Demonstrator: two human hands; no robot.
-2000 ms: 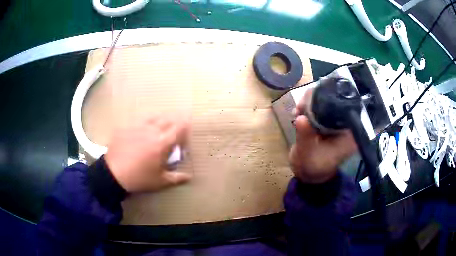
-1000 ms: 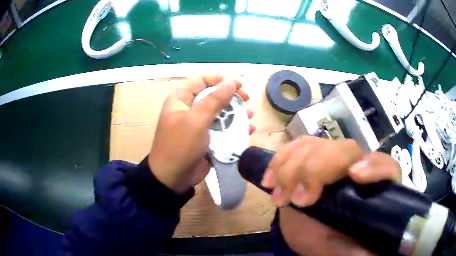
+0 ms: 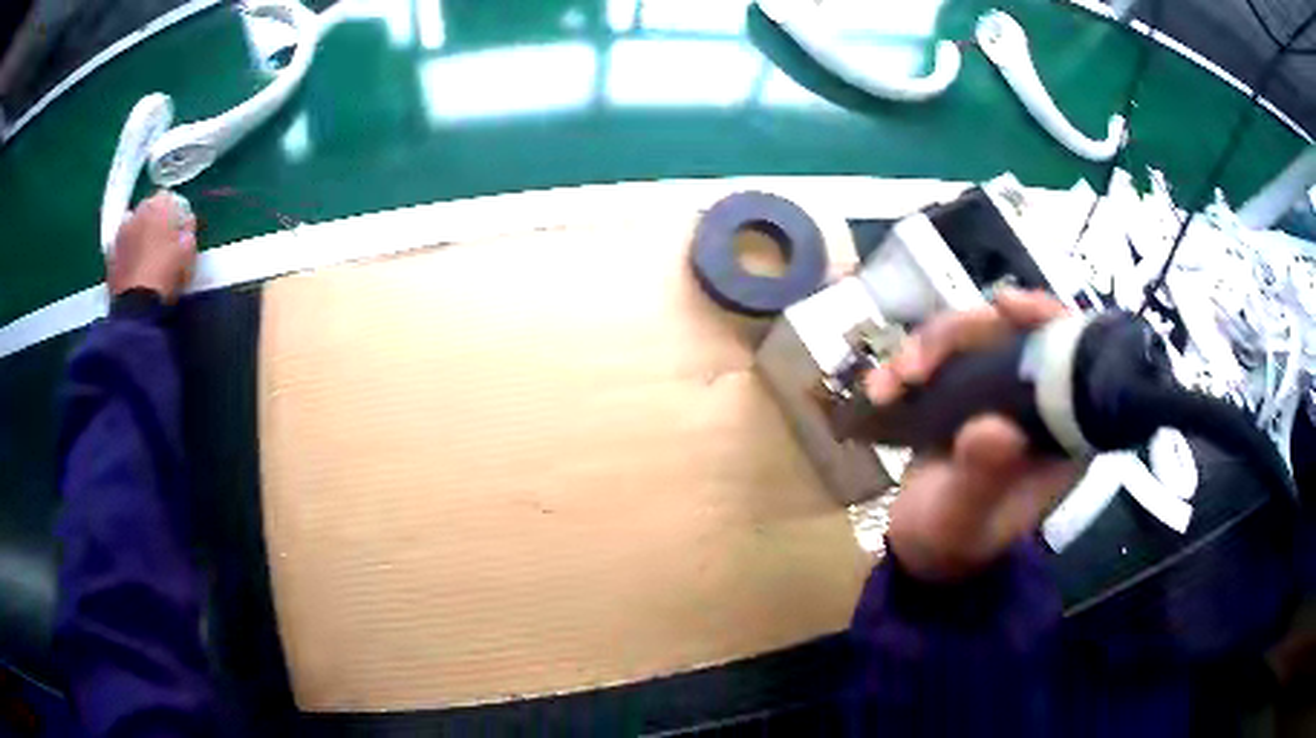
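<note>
My left hand [image 3: 153,248] is stretched out to the far left, at the near edge of the green conveyor belt. Its fingers are on a curved white housing arm [image 3: 134,144]; the grip is partly hidden by the hand. My right hand [image 3: 960,498] holds the black electric screwdriver [image 3: 960,389], somewhat blurred, with its tip end at the metal pick-up end of the screw feeder [image 3: 827,325]. The cardboard mat [image 3: 549,476] lies between the hands.
A dark grey ring [image 3: 758,252] lies beside the feeder. White housing covers [image 3: 1241,303] are piled at the right. The green belt [image 3: 505,144] with its pale rail [image 3: 476,227] runs across the far side, carrying more white arms [image 3: 1046,90]. Black cords hang at the right.
My left hand has moved from over the mat to the belt at far left. The white arm has left the mat. My right hand has drawn the screwdriver back to the feeder.
</note>
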